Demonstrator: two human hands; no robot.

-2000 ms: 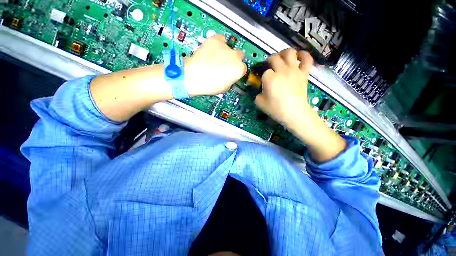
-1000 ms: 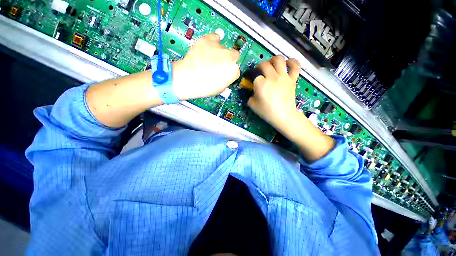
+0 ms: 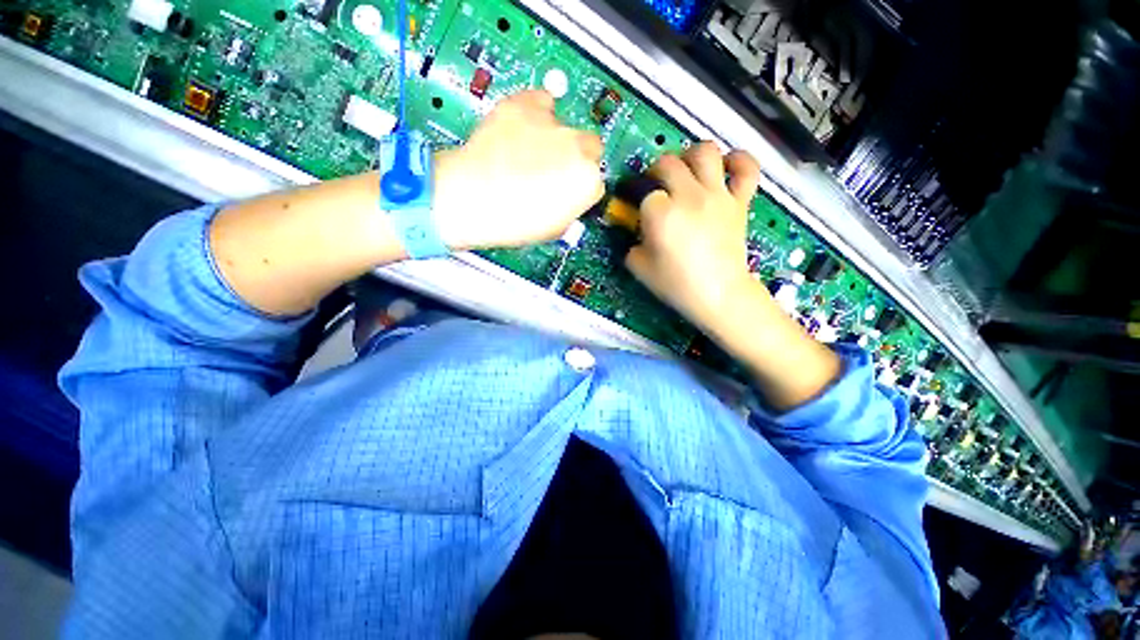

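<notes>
The green circuit board (image 3: 281,94) lies in a long strip between pale rails. My left hand (image 3: 531,175) is over the board with its fingers curled under and hidden, so what it holds cannot be seen. My right hand (image 3: 694,231) is just right of it, knuckles up. A yellow-topped component (image 3: 620,213) with dark parts around it shows at the right hand's thumb side, low over the board. The right fingertips are hidden, so I cannot tell whether they grip it. A blue wrist strap (image 3: 406,194) is on my left wrist, with a thin blue cord rising from it.
Pale rails (image 3: 238,169) run along both board edges. Beyond the far rail are silver-white pieces (image 3: 813,85) in a dark bin, small blue components (image 3: 675,10), and silver-ended components (image 3: 898,200) in rows. Glossy clear material (image 3: 1100,113) is at the upper right.
Since two seconds ago, both hands and the yellow-topped component have shifted slightly left in view; the board has shifted a little too. Since one second ago, there is almost no change.
</notes>
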